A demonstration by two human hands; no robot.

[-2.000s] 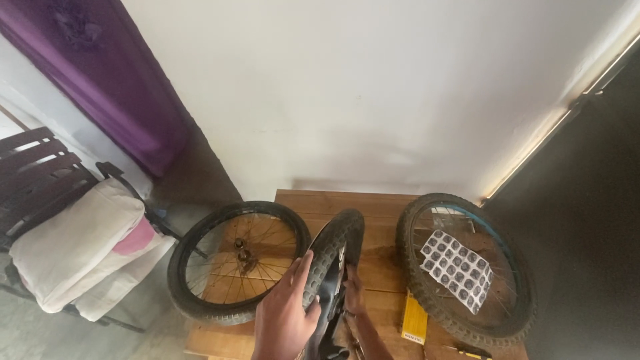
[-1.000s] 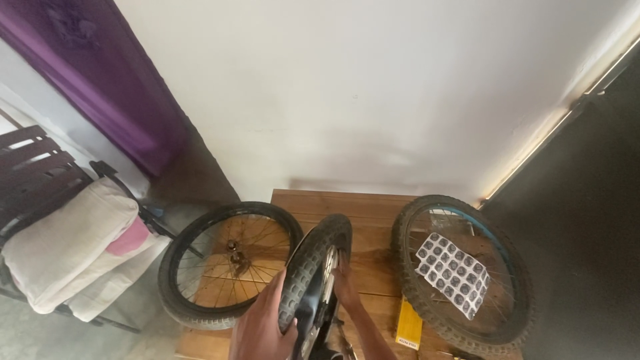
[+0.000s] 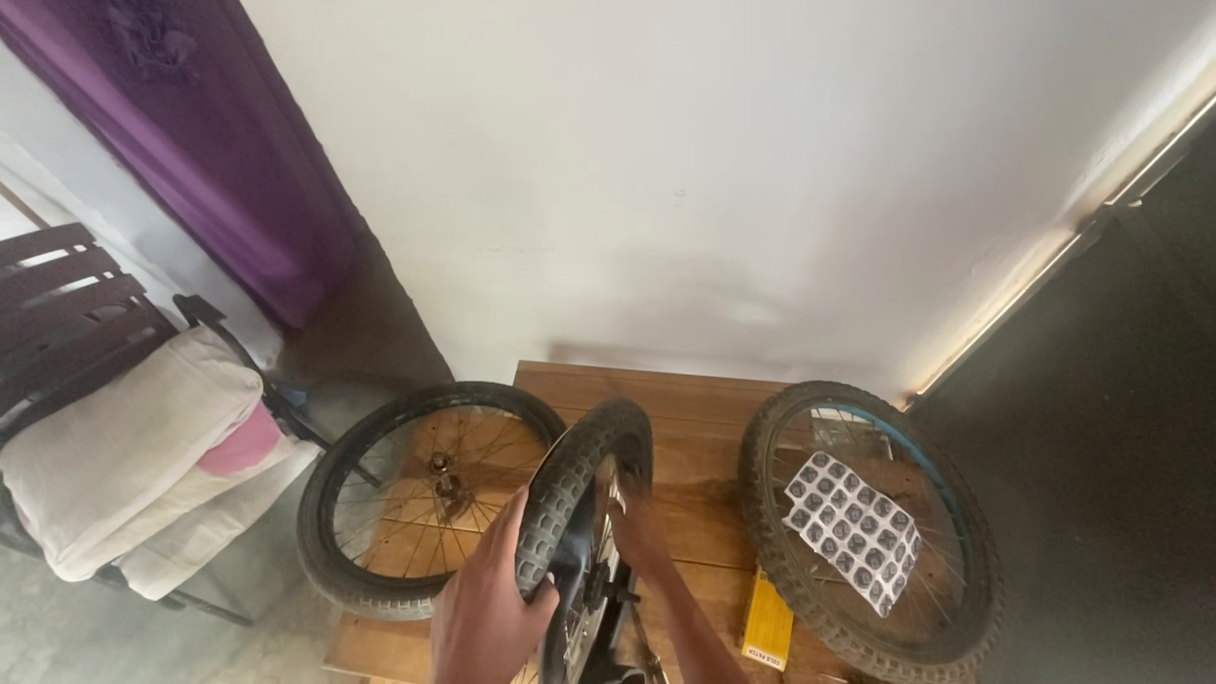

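Observation:
A bicycle wheel with a knobby black tire (image 3: pixel 560 489) stands upright, edge toward me, at the lower middle of the view. My left hand (image 3: pixel 494 589) grips the tire's left side, thumb on the tread. My right hand (image 3: pixel 636 532) is at the wheel's right side near the rim, blurred; its fingertips are partly hidden, and whether they close on anything cannot be told. Left of it lies a second bicycle wheel (image 3: pixel 323 513) with a black rim and spokes. On the right a third wheel with a knobby tire (image 3: pixel 765 532) and part-blue rim bears a sheet of round patches (image 3: pixel 855 532).
The wooden table (image 3: pixel 684 418) stands against a white wall. A yellow cold-patch box (image 3: pixel 768 622) lies beside the right wheel. At the left are a slatted chair (image 3: pixel 66 304) with folded cloth (image 3: pixel 133 446) and a purple curtain (image 3: pixel 218 171). A dark panel (image 3: pixel 1092 427) borders the right.
Over the two seconds the upright wheel has tilted and turned somewhat, with my left hand staying on its tire. My right hand has shifted along the wheel's right side.

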